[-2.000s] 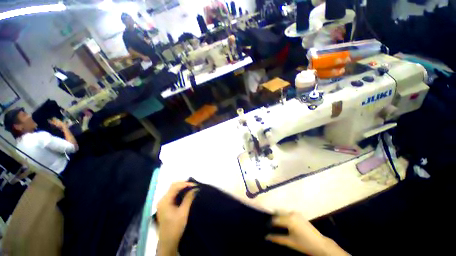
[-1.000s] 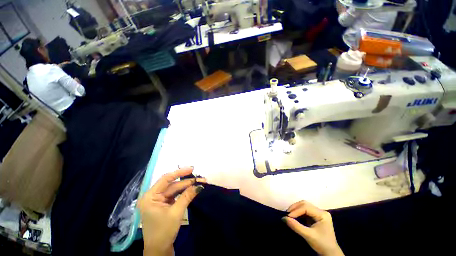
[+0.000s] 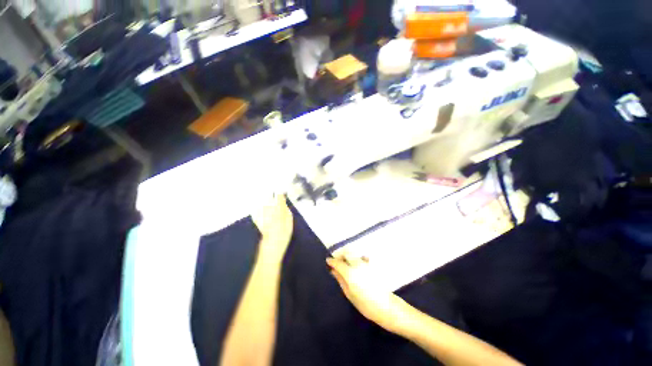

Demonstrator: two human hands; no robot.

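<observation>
A black garment piece (image 3: 236,286) lies on the white machine table, its right edge running up towards the needle area of the cream-white sewing machine (image 3: 429,125). My left hand (image 3: 275,218) lies on the cloth's upper end, just in front of the presser foot area; its fingertips are blurred. My right hand (image 3: 357,282) is at the cloth's right edge, lower down, fingers against the edge. The presser foot and needle are too blurred to make out.
Pinkish-red snips (image 3: 445,180) lie on the machine bed. An orange box (image 3: 436,34) and whitish bottle (image 3: 395,61) stand behind the machine head. A turquoise rim (image 3: 129,300) borders the table's left side. Dark cloth heaps (image 3: 57,264) lie on both sides.
Both hands have moved forward with the black piece, from the table's front edge up to the needle area. The cloth now lies flatter on the table. The camera view has shifted.
</observation>
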